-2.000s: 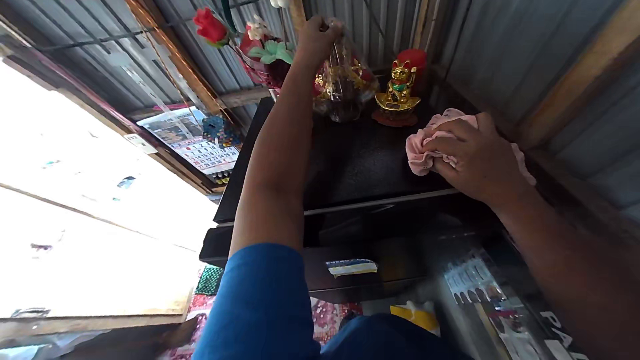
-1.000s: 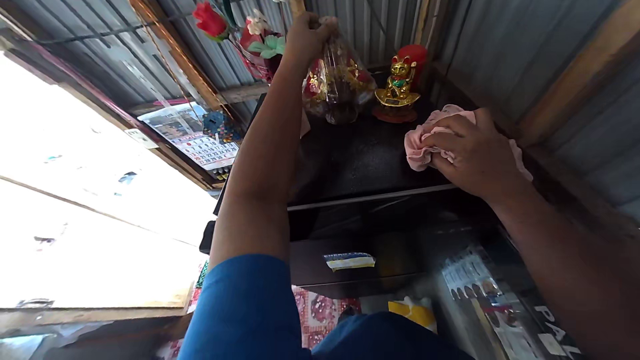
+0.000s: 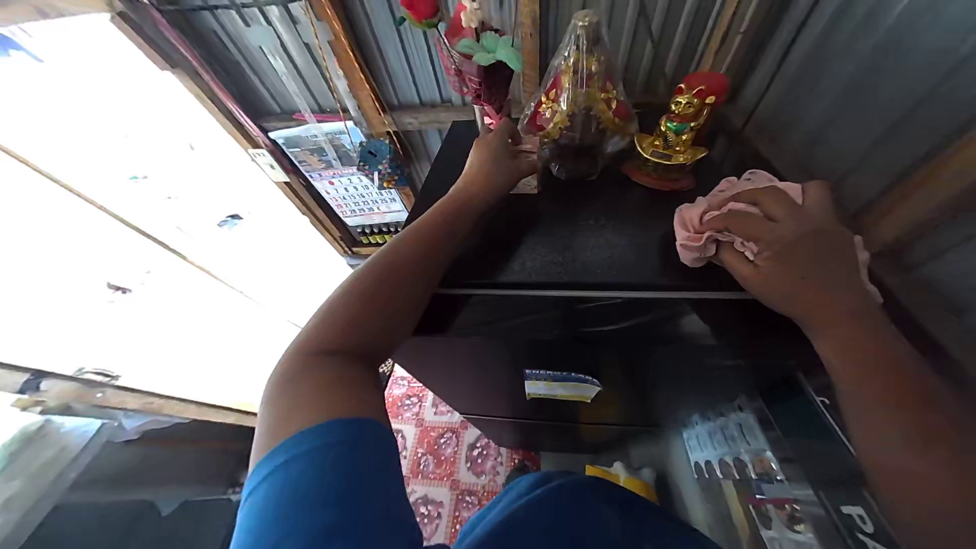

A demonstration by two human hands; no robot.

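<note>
My left hand (image 3: pixel 497 162) is at the base of the artificial flower bouquet (image 3: pixel 488 69), on the back left of a black cabinet top (image 3: pixel 579 244); its fingertips are partly hidden, so its grip is unclear. Just right of it stands an ornament with red and gold decorations in clear plastic wrap (image 3: pixel 578 107). A golden beckoning-cat figurine (image 3: pixel 679 130) sits further right on a reddish base. At the right side of the top, my right hand (image 3: pixel 793 244) holds a bunched pink cloth (image 3: pixel 709 221) against the surface.
Corrugated metal walls (image 3: pixel 831 84) with wooden beams stand behind and right. A calendar (image 3: pixel 351 179) hangs at left beside a bright panel (image 3: pixel 137 213). The cabinet's glossy dark front (image 3: pixel 648 374) bears a sticker (image 3: pixel 563 386). Below lies a red patterned floor covering (image 3: pixel 438 454).
My left hand has let go of the top of the plastic-wrapped ornament and moved down and left to the bouquet's base. My right hand remains on the pink cloth.
</note>
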